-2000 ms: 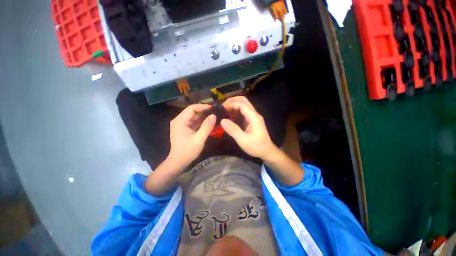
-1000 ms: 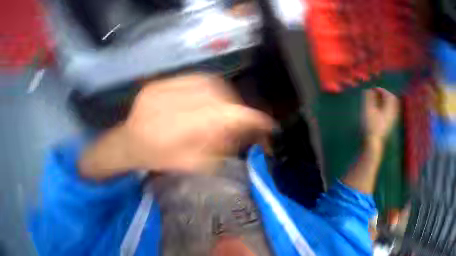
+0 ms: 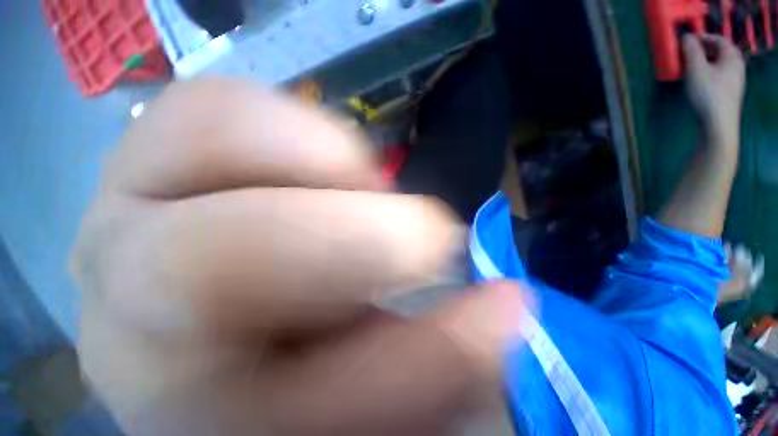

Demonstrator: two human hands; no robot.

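My left hand (image 3: 281, 255) is very close to the camera, large and blurred, and covers the left and middle of the view. Its fingers are curled, with thumb and forefinger near each other. A greyish patch shows between them, but I cannot tell if it is an object. My right hand (image 3: 715, 77) is at the near edge of the red compartment tray (image 3: 665, 43) at the top right. Its fingertips are at the tray's front corner, and I cannot tell if they hold anything. Black units (image 3: 755, 19) stand in the tray, cut off by the frame edge.
The silver machine (image 3: 333, 43) is at the top, partly hidden by my left hand. A red grid tray (image 3: 107, 43) is at the top left. The green bench (image 3: 755, 162) is on the right. Another person's hand (image 3: 738, 272) shows near my right sleeve.
Both hands were together at my lap around a dark piece. They have parted: my left hand rose close to the camera, and my right hand reached right to the red tray.
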